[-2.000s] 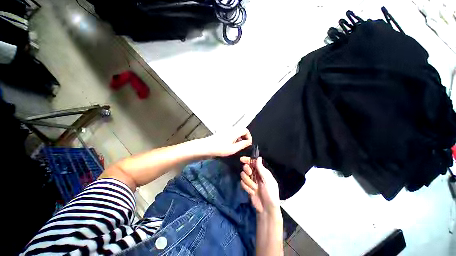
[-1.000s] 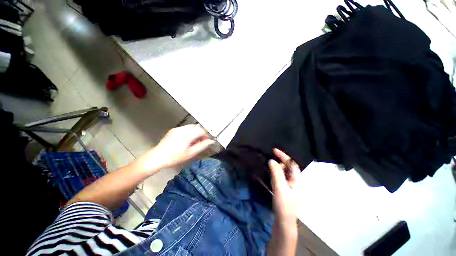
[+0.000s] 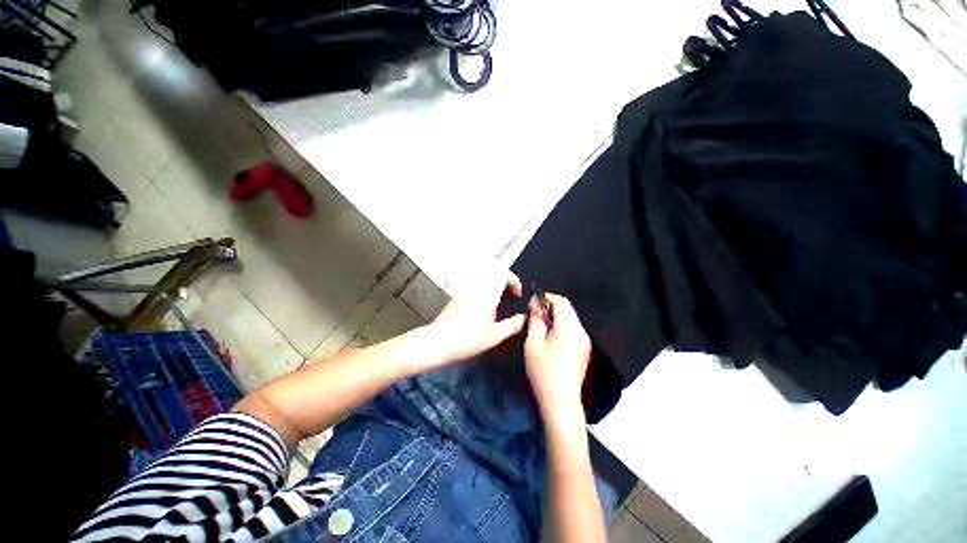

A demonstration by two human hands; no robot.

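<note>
Black trousers (image 3: 594,233) stretch from a loose black pile (image 3: 806,212) on the white table down to the table edge and my lap. My left hand (image 3: 477,318) pinches the end of the black cloth between thumb and fingers. My right hand (image 3: 557,350) is close beside it, closed around small dark thread snips (image 3: 538,301), whose tips show at the cloth; the rest is hidden by the fingers.
A second black stack (image 3: 318,48) with ringed hanger hooks (image 3: 470,69) lies at the table's far left. A black phone (image 3: 838,514) lies at the lower right. Red shoes (image 3: 273,189), a metal-legged stand (image 3: 159,281) and a blue crate (image 3: 164,382) are on the floor.
My left hand has come back right to the cloth end after moving away left. My right hand has moved up and left, and the two hands are close together again.
</note>
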